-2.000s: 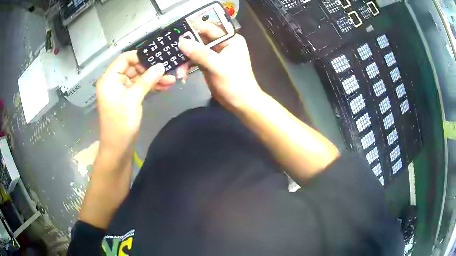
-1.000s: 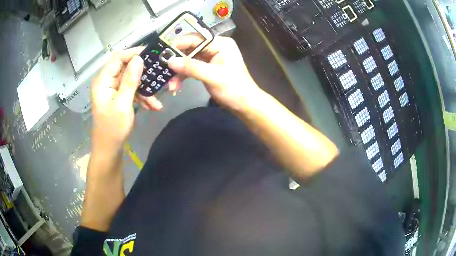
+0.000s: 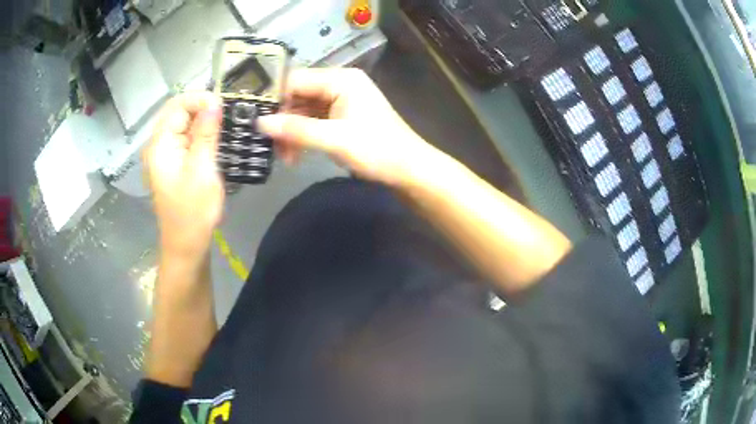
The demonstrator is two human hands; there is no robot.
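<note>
A black front housing [image 3: 247, 137] is held upright in the picture between my hands, at the upper left. Its keypad is in the lower half, and its pale-edged screen window is at the top, with a dark patch showing through. My left hand [image 3: 186, 157] grips its left edge with the thumb on the front. My right hand [image 3: 336, 120] holds its right edge, thumb near the top of the keypad. The fingers behind the housing are partly hidden. The housing is slightly blurred.
The white-grey bench machine [image 3: 186, 41] lies behind my hands, with a red emergency stop [image 3: 361, 13] at its right corner. At the right, a black blister tray [image 3: 663, 199] holds rows of pale key grids. Another black tray [image 3: 489, 37] lies above it. Grey floor shows below the machine.
The housing has moved left and down and turned from slanted to nearly upright in the picture. Both hands keep hold of it. The view has shifted slightly.
</note>
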